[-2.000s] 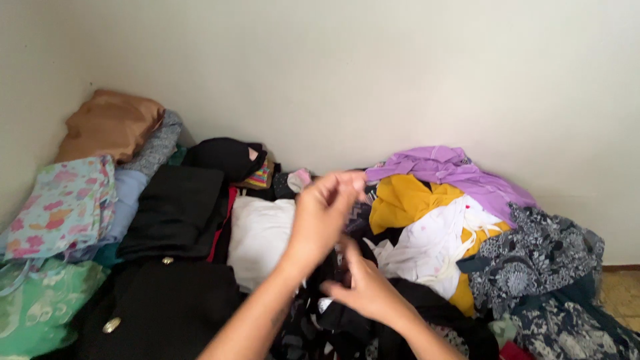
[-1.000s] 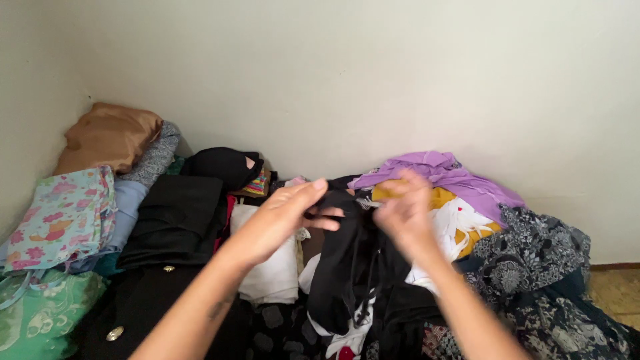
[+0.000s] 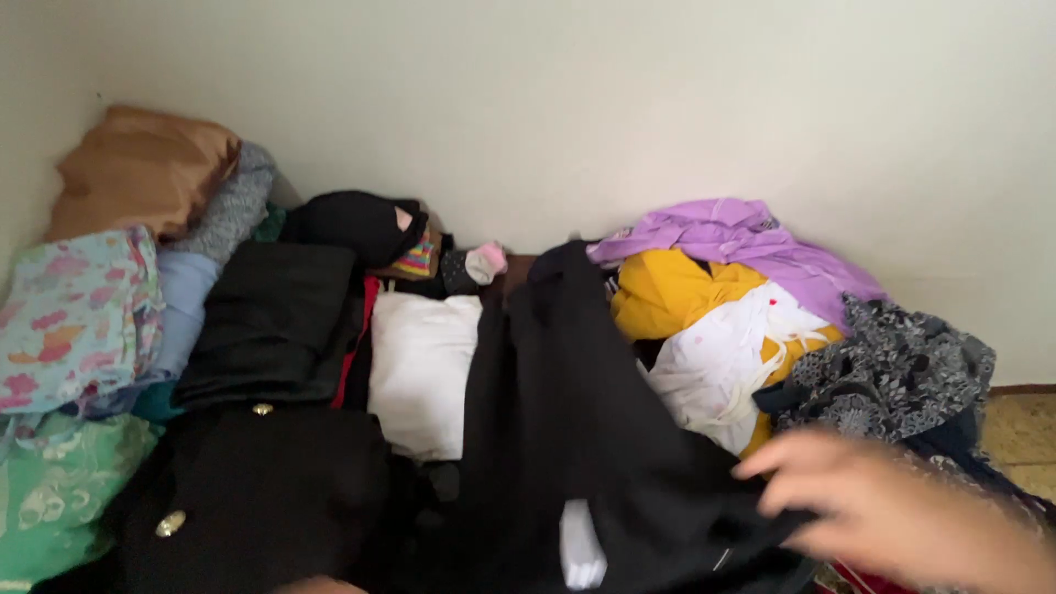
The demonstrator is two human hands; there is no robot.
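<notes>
A black garment (image 3: 577, 396) lies spread lengthwise over the middle of the pile, with a white tag (image 3: 582, 544) near its lower part. My right hand (image 3: 850, 503), blurred, is at the garment's right edge with its fingers bent; whether they grip the cloth is unclear. Only a sliver of my left hand (image 3: 322, 586) shows at the bottom edge, by the black garment, its fingers out of view. To the left of the spread garment lies a folded white cloth (image 3: 425, 371).
Folded clothes stand at the left: a brown satin one (image 3: 144, 173), a floral one (image 3: 78, 322) and a black one (image 3: 272, 322). A black garment with gold buttons (image 3: 272, 495) lies in front. Loose purple (image 3: 742, 231), yellow (image 3: 676, 289) and patterned clothes (image 3: 899, 371) are heaped right.
The black garment, bunched between my hands a second ago, now lies spread out over the middle. My hands have moved apart and down toward the bottom of the view.
</notes>
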